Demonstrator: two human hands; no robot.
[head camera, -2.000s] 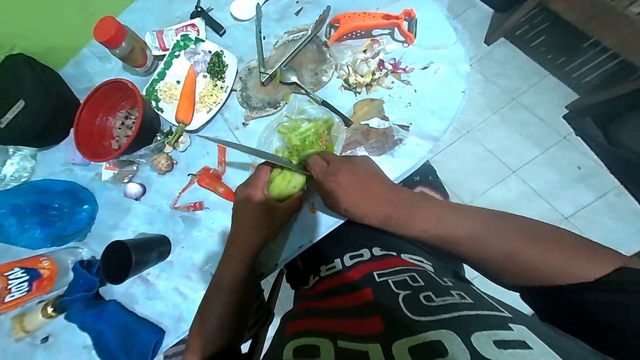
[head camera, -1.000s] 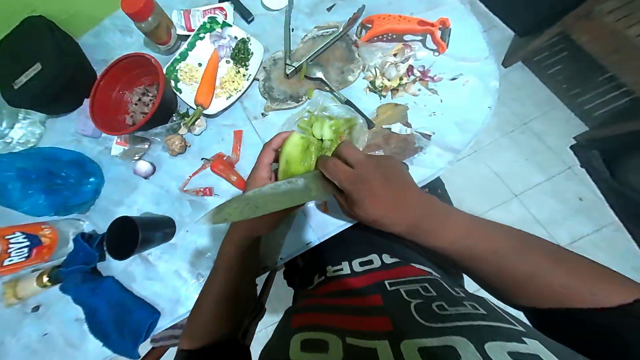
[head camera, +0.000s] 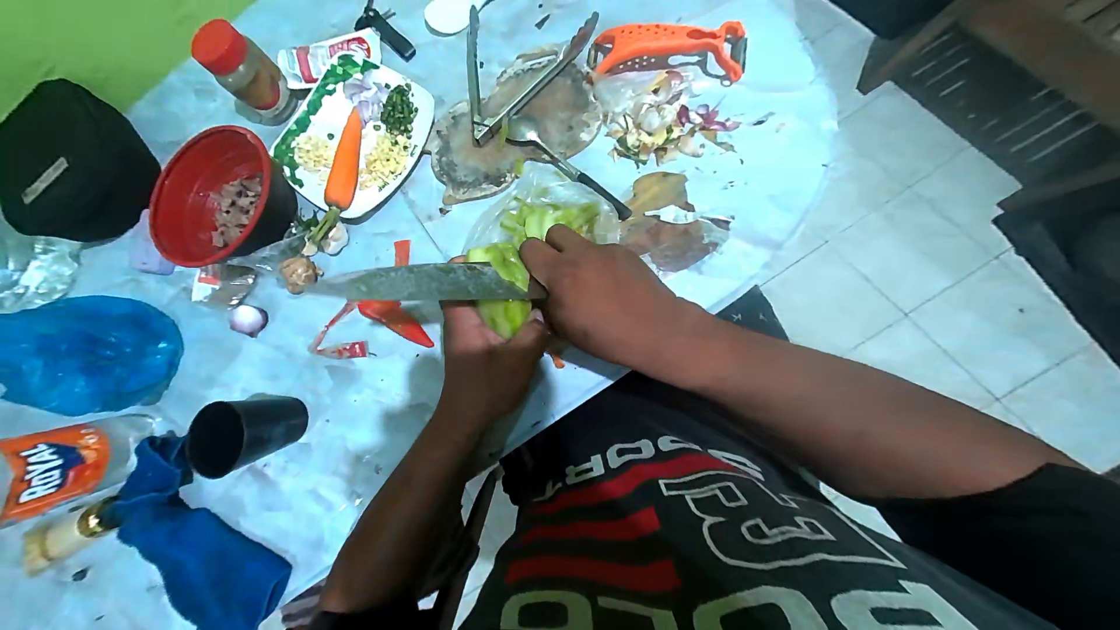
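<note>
A pale green vegetable, its kind unclear, (head camera: 503, 317) is gripped in my left hand (head camera: 490, 359), with the fingers around its near end. My right hand (head camera: 604, 302) holds a long knife (head camera: 411, 283) by its handle, which the fingers hide. The grey blade lies across the vegetable and points left. Just beyond my hands, a clear plastic bag (head camera: 494, 219) holds cut green pieces (head camera: 569, 219). Left of the hands, a red chili pepper (head camera: 398, 322) lies on the table beside a torn red strip.
A plate (head camera: 420, 131) bears a carrot and chopped ingredients. Around it stand a red bowl (head camera: 162, 197), a spice jar (head camera: 249, 74), metal tongs (head camera: 525, 87) and an orange peeler (head camera: 665, 48). A black cup (head camera: 249, 433) and a blue cloth (head camera: 201, 542) lie at lower left.
The blade was tilted down to the left beside the vegetable one second ago; now it lies nearly level across it. The vegetable has been turned and lowered toward the bag. The view has shifted slightly.
</note>
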